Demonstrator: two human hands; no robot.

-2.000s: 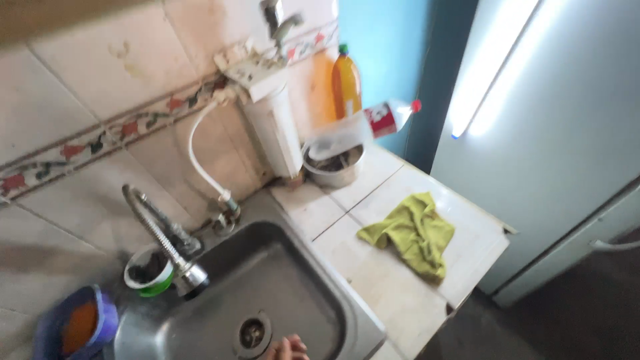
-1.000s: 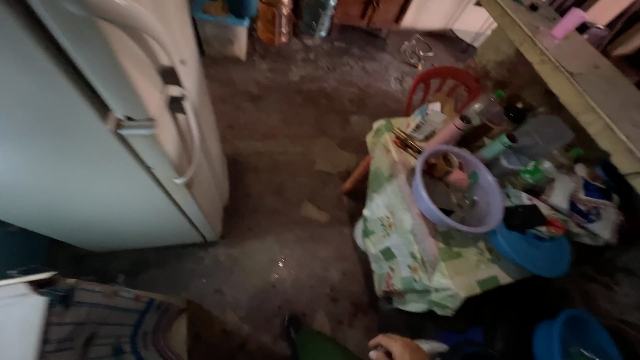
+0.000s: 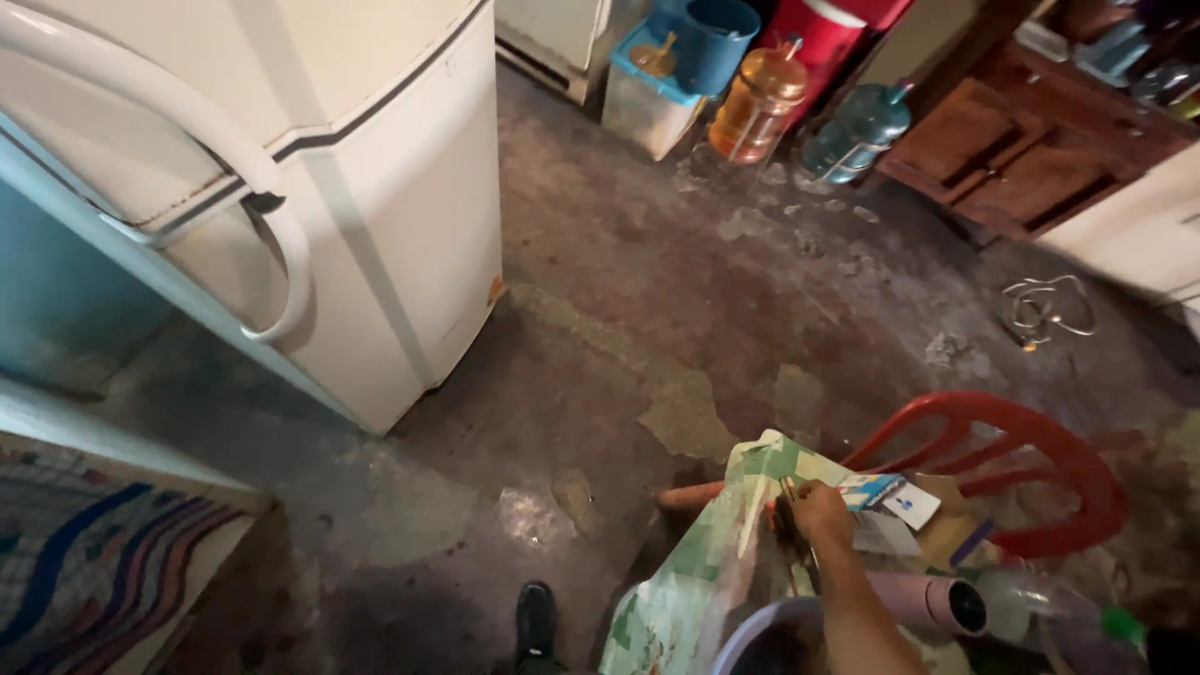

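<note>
My right hand [image 3: 817, 511] reaches over a table covered by a green and white patterned tablecloth [image 3: 689, 572], its fingers at some thin utensils [image 3: 786, 492] near the table's corner. Whether the fingers have closed on them is too small to tell. Just right of the hand lie a blue and white packet [image 3: 867, 489] and a white card [image 3: 911, 504]. Below, my forearm passes over the rim of a lavender plastic basin [image 3: 750, 626], beside a pink cylinder [image 3: 914, 600] with a dark end. My left hand is out of the frame.
A red plastic chair [image 3: 1069, 450] stands against the table's far side. At left is a white refrigerator [image 3: 403, 206]. Large water jugs [image 3: 757, 98], a blue bucket [image 3: 717, 42] and a wooden cabinet [image 3: 1012, 141] line the back. A coiled cable [image 3: 1045, 309] lies on the dark floor [image 3: 600, 375].
The view has swung from the sink to the refrigerator and table. My right hand, at the lower edge a second ago, now reaches to the utensils at the table's corner.
</note>
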